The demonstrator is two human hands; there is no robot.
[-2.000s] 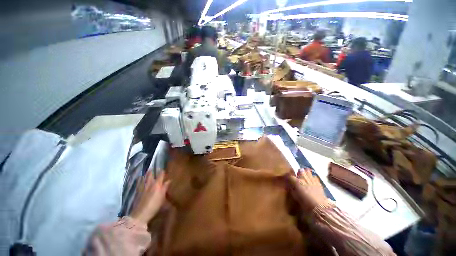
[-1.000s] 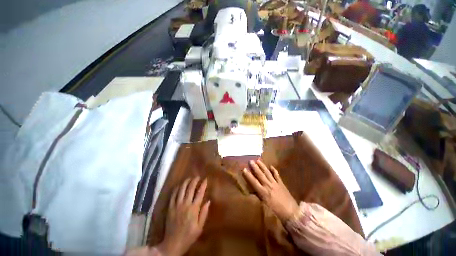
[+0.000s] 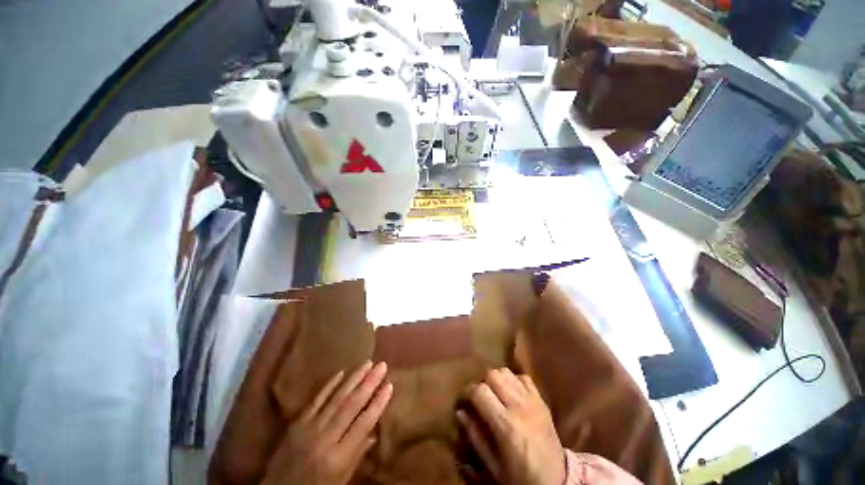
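Note:
A brown garment panel (image 3: 588,369) lies spread in front of the machine, its far edge short of the clamp. A white rectangular piece (image 3: 418,297) lies at its far edge, with a darker brown strip (image 3: 424,345) just below it. My left hand (image 3: 334,426) lies flat on the panel, left of centre, fingers extended. My right hand (image 3: 512,426) is on the panel to the right, fingers curled at the cloth; whether it pinches a fold is unclear. The yellow clamp frame (image 3: 434,216) is under the white machine head (image 3: 356,156), beyond the white piece.
Pale cloth (image 3: 95,322) hangs at left. A tilted control panel (image 3: 726,142) stands at right. Small brown pieces (image 3: 737,299) lie stacked beside snips with a dark cord (image 3: 771,278). Folded brown work (image 3: 634,71) sits behind. A dark metal plate edge (image 3: 664,303) runs along the table's right.
The panel and white piece have come away from the clamp, towards me. My right hand has moved back from the piece and its fingers have curled. The view has moved closer to the machine.

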